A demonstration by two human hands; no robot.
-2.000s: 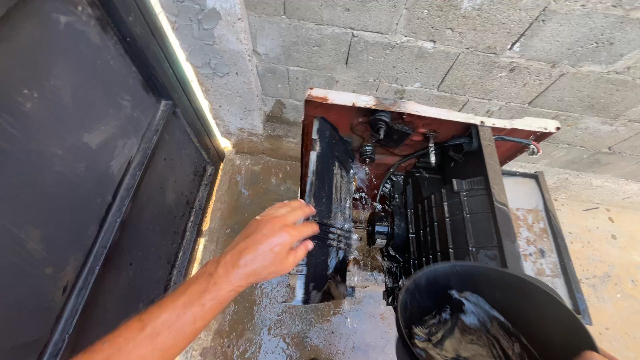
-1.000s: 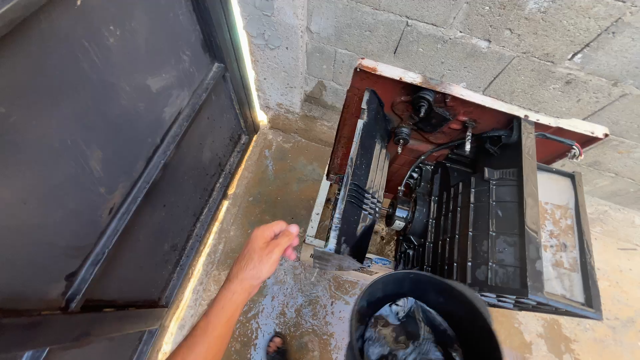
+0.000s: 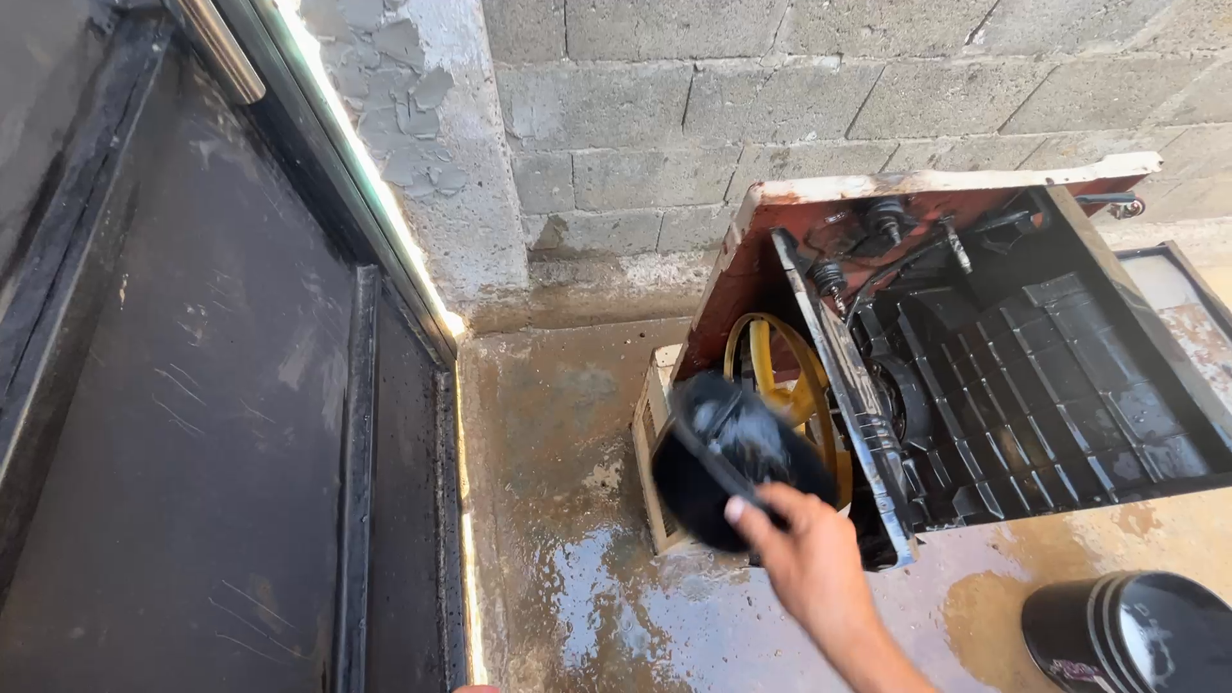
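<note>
My right hand point(image 3: 804, 553) grips the rim of a black container point(image 3: 741, 462), which is tilted and blurred, with something wet and shiny inside. It is in front of the left end of an open machine housing point(image 3: 953, 178) with a white edge and red-brown inner walls. Inside the housing are a ribbed black plastic part point(image 3: 1030, 395), springs point(image 3: 830, 279) and a dark upright panel point(image 3: 847, 385). A yellow wheel-like part point(image 3: 784, 371) shows behind the container. Of my left hand point(image 3: 476, 689) only a sliver shows at the bottom edge; what it does is hidden.
A black bucket point(image 3: 1078, 630) stands on the wet concrete floor point(image 3: 577, 568) at the lower right. A dark metal door point(image 3: 221, 404) fills the left side, and a grey block wall point(image 3: 770, 106) runs behind the housing. A pale frame point(image 3: 650, 452) touches the housing's left side.
My left hand, extended beside the housing before, has dropped to the bottom edge. My right hand has come into full view with a black container. The yellow part now shows. The view has shifted left.
</note>
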